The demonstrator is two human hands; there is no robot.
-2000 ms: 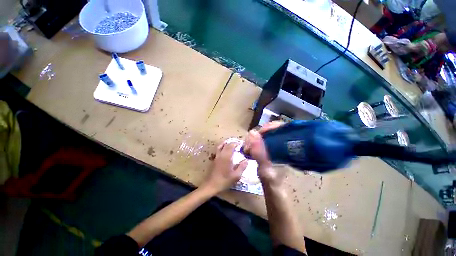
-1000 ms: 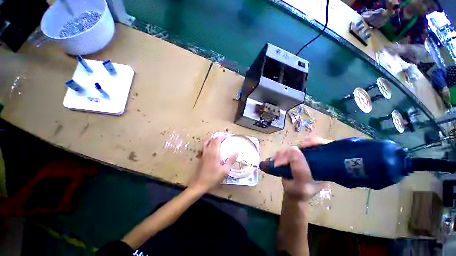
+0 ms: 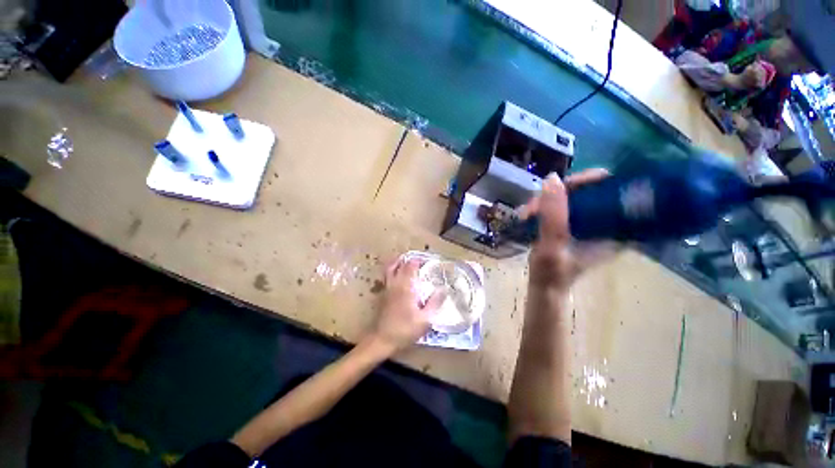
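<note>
A round whitish disc [image 3: 450, 294] sits on a square white jig [image 3: 465, 340] near the bench's front edge. My left hand [image 3: 407, 306] holds the disc by its left side, thumb on its face. My right hand [image 3: 560, 224] grips the dark-blue electric screwdriver [image 3: 641, 199], which is blurred and lies nearly level. The driver's tip end is at the pickup of the screw feeder [image 3: 520, 146]; whether it touches cannot be told.
An empty pegged white jig [image 3: 212, 157] stands at left. Behind it is a white bowl [image 3: 181, 46] of silvery bits. A green conveyor [image 3: 384, 59] runs behind the bench, with discs at right. Shiny scraps [image 3: 337, 267] lie on the bench. People sit at upper right.
My right hand and the driver have moved up and away from the disc to the feeder's front. My left hand still holds the disc on its jig. The view has shifted slightly.
</note>
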